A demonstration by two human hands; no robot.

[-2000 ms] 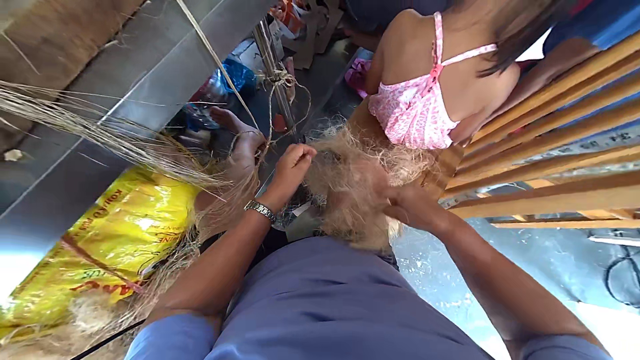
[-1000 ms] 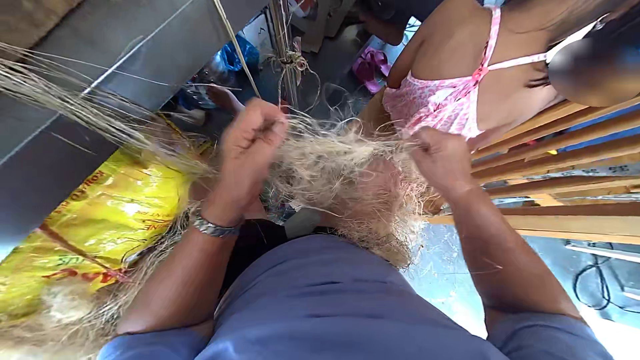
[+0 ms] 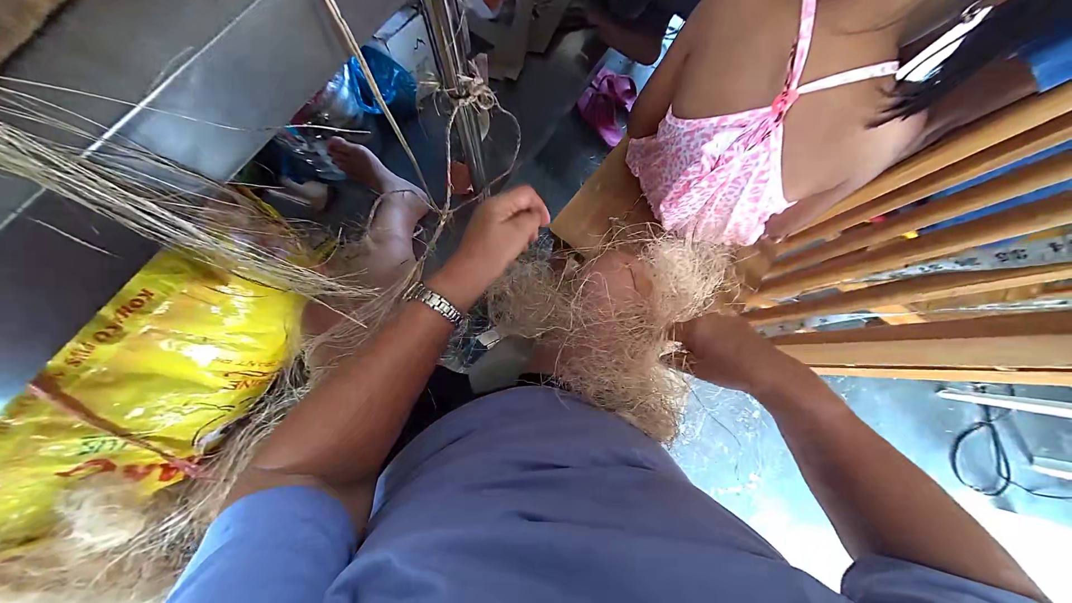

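A loose mass of pale plant fibre (image 3: 615,335) lies over my right knee and thigh. My right hand (image 3: 712,347) is at the lower right side of this mass, its fingers partly hidden by strands, so its hold is unclear. My left hand (image 3: 507,234), with a metal watch on the wrist, is raised at the left of the fibre; its fingers are curled, and whether a strand is between them cannot be made out. Just left of it hangs a thin knotted cord (image 3: 441,213), below a cord knot (image 3: 471,94) tied round a metal post (image 3: 452,50).
Long fibre strands (image 3: 167,218) stretch from a grey surface (image 3: 209,84) at left. Below lies a yellow plastic sack (image 3: 184,335) with more fibre (image 3: 100,511). A person in a pink top (image 3: 720,167) sits close at right, beside a wooden slatted rail (image 3: 921,226). Blue plastic (image 3: 385,79) lies beyond.
A second ago both hands were raised with fibre stretched between them. Now my right hand is lower beside the mass, and the fibre rests over my knee, no longer spread between the hands.
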